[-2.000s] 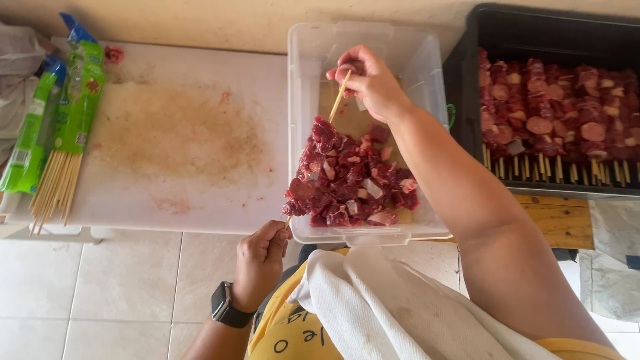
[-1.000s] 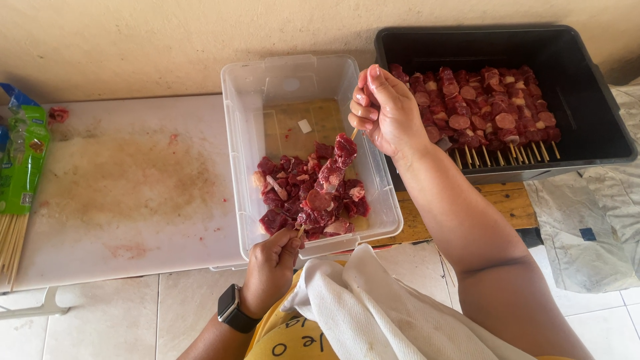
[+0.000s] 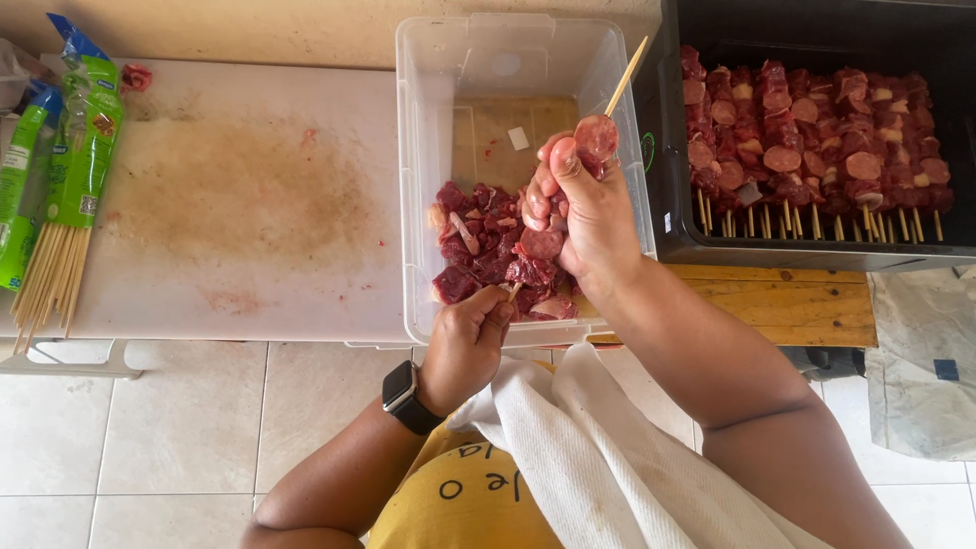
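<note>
My left hand (image 3: 474,332) pinches the lower end of a wooden skewer near the front rim of the clear plastic bin. My right hand (image 3: 583,202) wraps around raw meat and sausage on the same skewer, a sausage slice (image 3: 595,137) showing above the fingers. The bare skewer tip (image 3: 629,75) points up and to the right. Below the hands, raw meat chunks (image 3: 488,236) lie in the front part of the clear bin (image 3: 406,175). The fingers of my right hand hide part of the threaded meat.
At right, a black tub (image 3: 778,255) holds rows of loaded skewers (image 3: 816,145). A stained white cutting board (image 3: 244,305) lies left of the bin. Green packages (image 3: 88,145) with bare wooden skewers (image 3: 52,267) lie on its left end. A wooden surface (image 3: 770,305) shows below the tub.
A second ago my right hand was at the skewer's upper end; now it is around the threaded meat, and the tip shows above it. The view has shifted between frames.
</note>
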